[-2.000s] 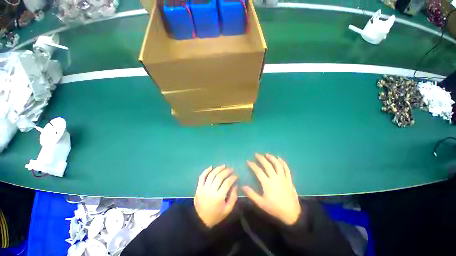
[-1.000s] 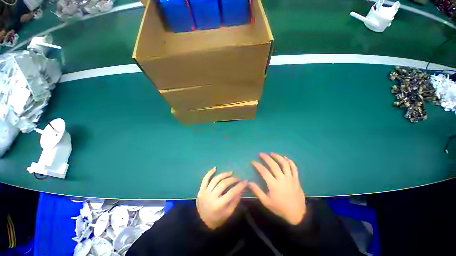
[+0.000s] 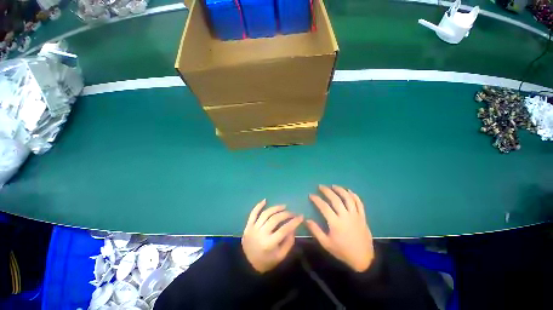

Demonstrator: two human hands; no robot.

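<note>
My left hand (image 3: 268,237) rests at the bench's near edge, fingers apart and holding nothing. My right hand (image 3: 344,229) rests just right of it, also empty with fingers spread; the two hands nearly touch at the thumbs. Beyond them, an open brown battery carton (image 3: 259,79) stands on stacked cardboard on the green bench (image 3: 412,163). Several blue battery packs (image 3: 261,18) with red wires lie inside the carton.
A clear plastic bag (image 3: 36,103) of white parts lies at left. A dark pile of small metal components (image 3: 502,118) and small white parts (image 3: 541,115) lie at right. A white housing (image 3: 455,25) is at the back right. Shell covers (image 3: 147,259) fill a blue bin (image 3: 63,260) below.
The white assembled unit at the left front of the bench is no longer in view. The view has shifted slightly. My hands stay at the bench edge, with fingers still spread.
</note>
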